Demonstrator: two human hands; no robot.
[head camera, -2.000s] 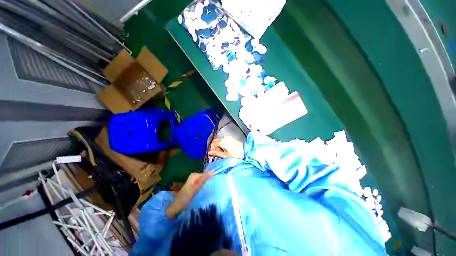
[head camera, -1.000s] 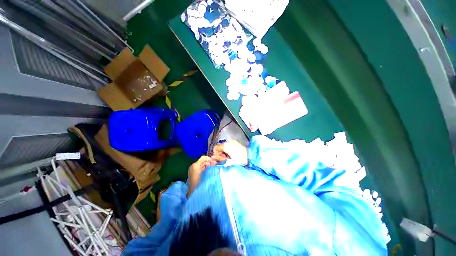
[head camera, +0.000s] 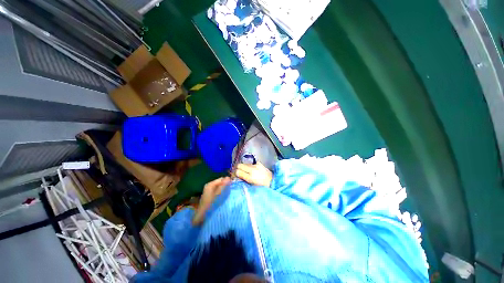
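A thin dark-red cord (head camera: 239, 150) hangs at my waist, beside the bench edge. My right hand (head camera: 255, 173) is bare, with its fingertips closed around the cord's lower part. A small dark round item (head camera: 248, 159) shows just above this hand. My left hand (head camera: 212, 193) is bare and slightly blurred, its fingertips close to the cord and the right fingertips; its grip is hidden. Both hands are in front of my blue work coat (head camera: 298, 221).
The green bench (head camera: 235, 69) carries white and blue discs (head camera: 276, 83), white cartons with a red band (head camera: 318, 127) and white paper slips (head camera: 381, 174). Two blue stools (head camera: 145, 139) and an open brown box (head camera: 150, 88) stand on the floor. White racks lie lower left.
My left hand first came in to meet the right hand at the cord, then drew slightly back left. The small dark item now shows more clearly. The view has shifted slightly.
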